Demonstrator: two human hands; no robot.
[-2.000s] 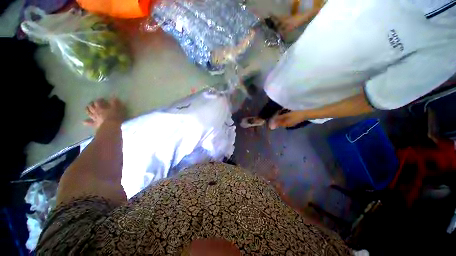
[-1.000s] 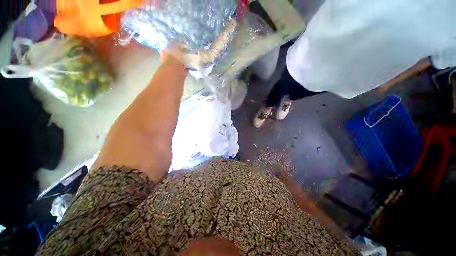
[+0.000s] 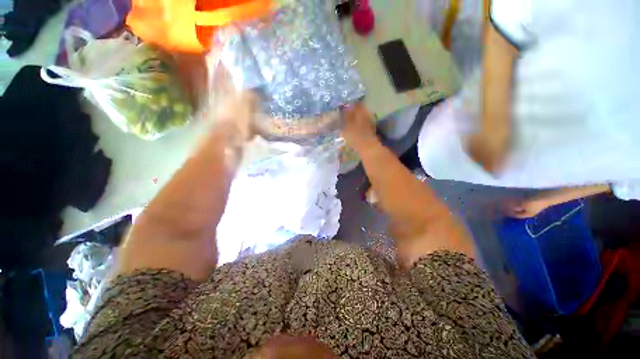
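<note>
A folded light blue floral garment [image 3: 298,66] in clear crinkled plastic lies at the far side of the table, its cream edge toward me. My left hand [image 3: 237,116] is blurred at its left near corner, on the plastic. My right hand [image 3: 359,125] grips its right near corner. White cloth [image 3: 281,196] lies below it, between my forearms.
A bag of green fruit [image 3: 144,91], an orange bag [image 3: 172,24] and black cloth [image 3: 49,140] are on the left. A phone [image 3: 399,65] lies on the table [image 3: 435,66] at the right. A person in white [image 3: 561,105] stands right, above a blue basket [image 3: 551,256].
My right hand has come into view and taken the package's right corner. My left hand has moved from the tabletop to the package's left side. The phone now shows.
</note>
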